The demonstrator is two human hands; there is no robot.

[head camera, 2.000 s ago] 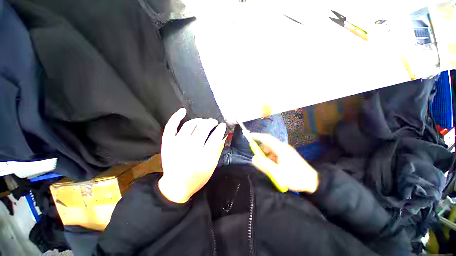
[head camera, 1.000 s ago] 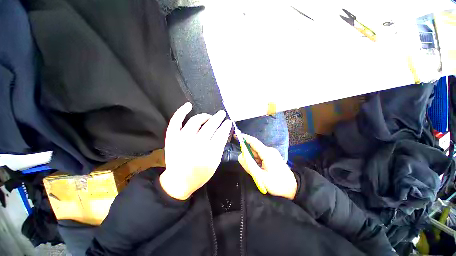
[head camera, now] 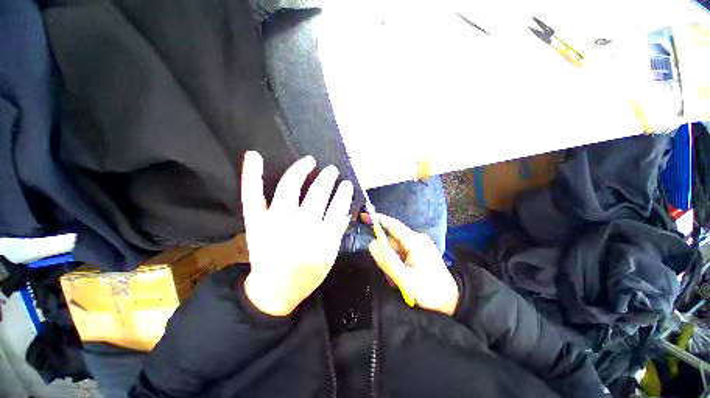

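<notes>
The dark garment (head camera: pixel 163 116) drapes over the left of the white table and down toward my lap. A smoother dark strip (head camera: pixel 307 93) runs along its right edge beside the white surface. My left hand (head camera: pixel 294 233) lies over the garment's lower edge with its fingers spread apart, palm down. My right hand (head camera: pixel 420 268) is shut on the tailor's shears (head camera: pixel 395 270), with a yellow handle and the blades pointing up to the strip's lower end. The blade tips and the cloth between them are hard to make out.
Small snips (head camera: pixel 554 40) and a thin dark sliver (head camera: pixel 472 23) lie on the overexposed white table (head camera: pixel 467 101). A cardboard box (head camera: pixel 124 305) stands below left. A dark cloth pile (head camera: pixel 615 233) is at right. My jeans show under the table edge.
My left hand has opened, its fingers spreading and lifting from the cloth edge. My right hand has drawn in toward my left hand with the shears; their handles have turned more upright.
</notes>
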